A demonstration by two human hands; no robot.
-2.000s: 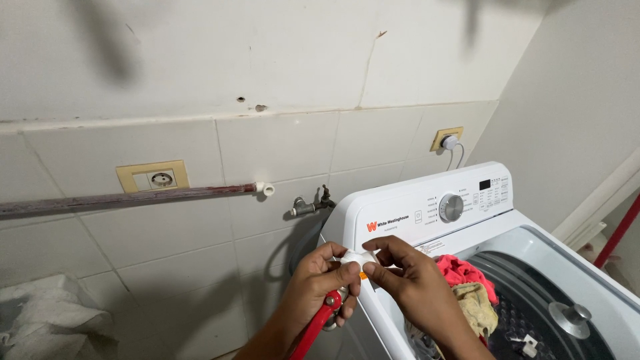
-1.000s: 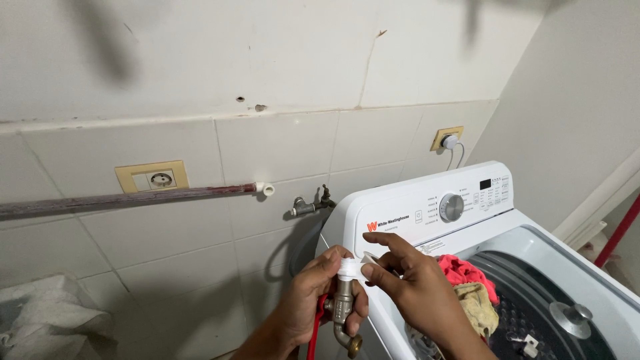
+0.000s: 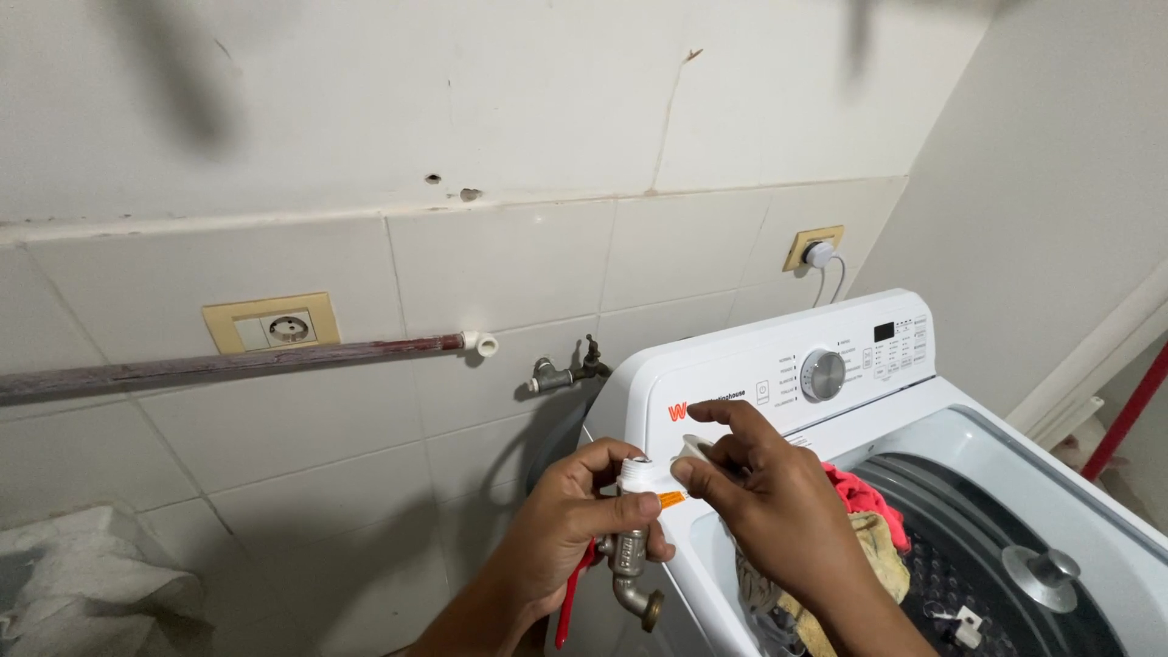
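Observation:
My left hand (image 3: 593, 511) grips a metal tap (image 3: 631, 557) with a red lever handle (image 3: 573, 598); its bent outlet hangs downward. White tape covers the threads (image 3: 636, 472) at its upper end. My right hand (image 3: 748, 484) pinches a white tape spool (image 3: 695, 447) just right of the threads. Both hands are in front of the control panel of a white top-load washing machine (image 3: 675, 374). Red cloth (image 3: 867, 502) and yellowish cloth (image 3: 881, 557) lie in its open drum.
On the tiled wall are a pipe (image 3: 365, 351) with a white elbow (image 3: 484, 344), a metal wall tap (image 3: 557, 376), a yellowish socket (image 3: 272, 324) and a plugged-in socket (image 3: 815, 248). Crumpled pale sheeting (image 3: 91, 584) lies at lower left. A red pole (image 3: 1131, 411) stands at far right.
My right hand has drawn back from the tap's threaded end, and a gap now shows between them. The tap has turned in my left hand since two seconds ago, its outlet now hanging in view.

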